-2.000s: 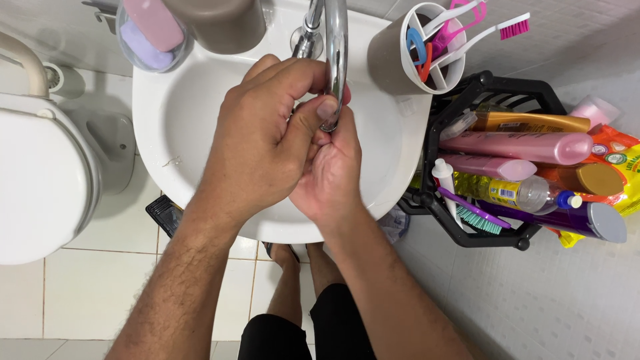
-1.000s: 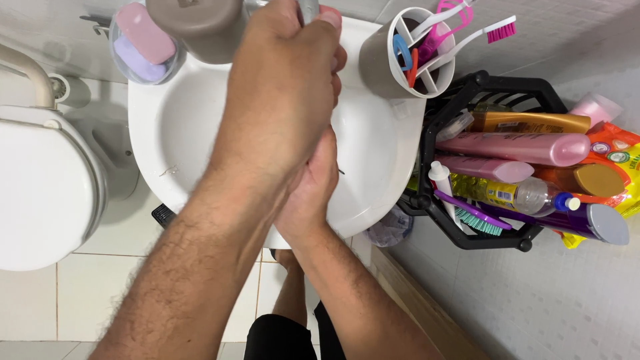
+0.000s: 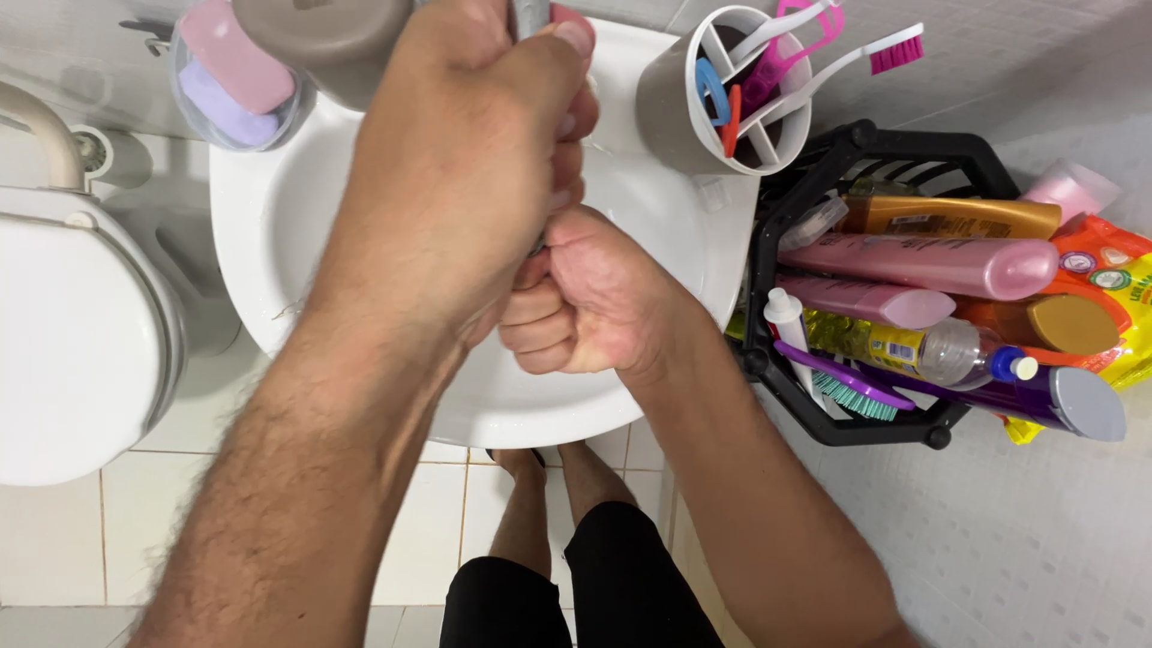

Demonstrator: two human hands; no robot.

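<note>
My left hand [image 3: 477,135] is closed around the curved spout of a metal faucet [image 3: 529,16] over the white washbasin [image 3: 522,427]; a bit of grey metal shows between its thumb and fingers. Just below it, my right hand [image 3: 589,301] is curled with its palm side up, its fingertips tucked in and its thumb side against my left hand. A small dark metallic part [image 3: 538,245] shows where the two hands meet. Whether my right hand holds it is hidden.
A soap dish with pink soap [image 3: 238,54] and a brown container [image 3: 324,40] stand at the basin's back left. A toothbrush cup [image 3: 670,112] stands back right. Beside the basin, a black basket [image 3: 765,261] holds several bottles. A toilet [image 3: 72,342] is at left.
My left hand has moved up along the faucet and now wraps it; two seconds ago its fingers were at the spout's tip. My right hand, earlier at the tip too, is now curled lower down.
</note>
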